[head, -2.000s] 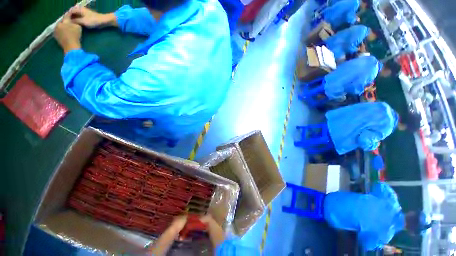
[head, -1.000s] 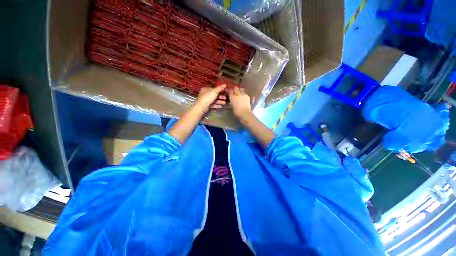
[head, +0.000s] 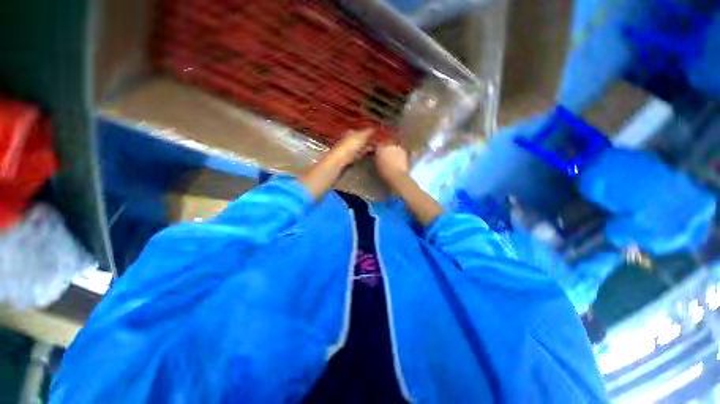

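The frame is blurred. The large open packing carton (head: pixel 213 130) is full of tight rows of red bubble bags (head: pixel 276 63). Clear carton liner (head: pixel 442 110) covers its right end, beside a small patch of brown dividers (head: pixel 384 101). My left hand (head: pixel 353 147) and my right hand (head: pixel 391 160) are close together at the carton's near right corner. Both are on a red bubble bag (head: pixel 381 136) between their fingertips, at the edge of the rows. How far the bag is in the carton is too blurred to tell.
Spare cartons (head: pixel 533 55) stand against the right side. Empty red bubble bags (head: pixel 24 158) and a crumpled clear plastic bag (head: pixel 39 256) lie at the left. A brown box (head: pixel 204 207) is below the carton. A blue stool (head: pixel 562 142) and a person in blue (head: pixel 651 201) are at the right.
The view has turned down from the neighbouring worker to my own body and hands. Since one second ago the scene has shifted slightly right; both hands stay at the same carton corner.
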